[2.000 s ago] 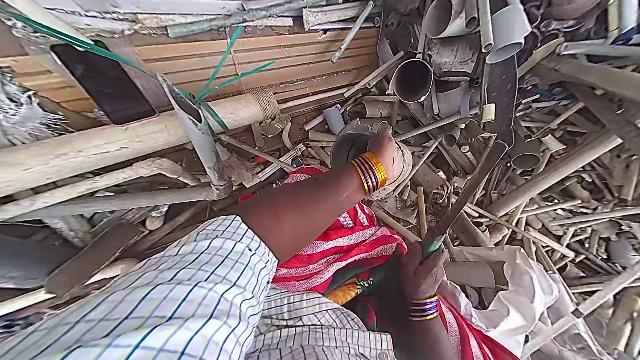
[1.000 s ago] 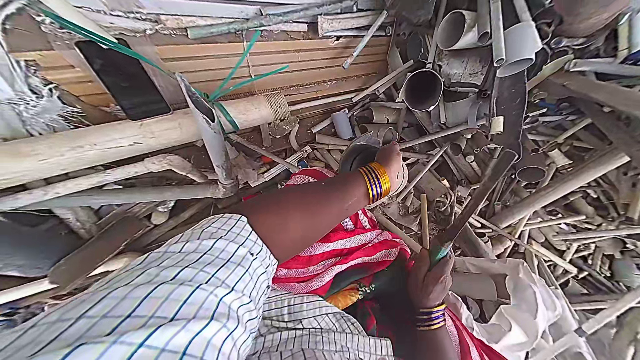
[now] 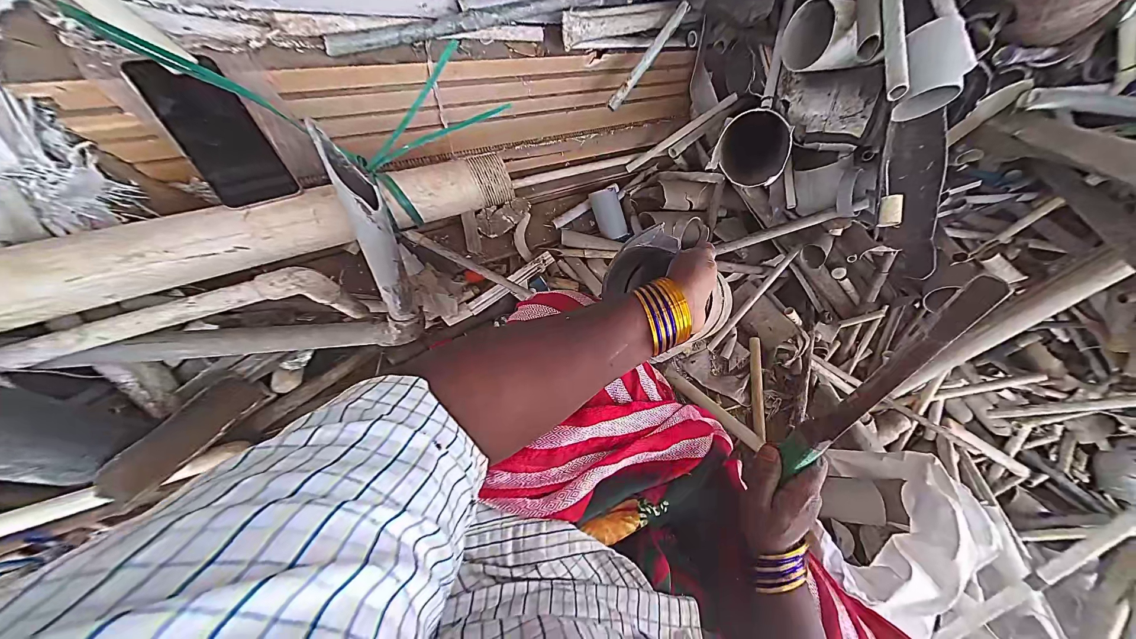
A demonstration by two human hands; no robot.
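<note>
My left hand [image 3: 697, 280], with yellow and blue bangles at the wrist, holds a short, wide grey pipe piece [image 3: 641, 263] above the scrap. Part of that piece is hidden behind the hand and bangles. Lower right, my right hand [image 3: 783, 499] is closed around the green handle of a long knife [image 3: 905, 364]. Its dark, broad blade slants up to the right, apart from the pipe piece. Red and white striped cloth [image 3: 612, 444] lies beneath my left forearm. A thin stick [image 3: 757, 387] stands near the knife handle.
Pipe offcuts [image 3: 754, 146] and sticks are heaped ahead and to the right. A thick pale pole [image 3: 177, 232] and an upright cut pipe [image 3: 368, 235] with green strapping lie left. A black phone [image 3: 217, 133] rests behind the pole. White sheeting [image 3: 932, 524] lies lower right.
The knife blade has swung to the right, away from the pipe piece. My left hand keeps its hold on the pipe piece.
</note>
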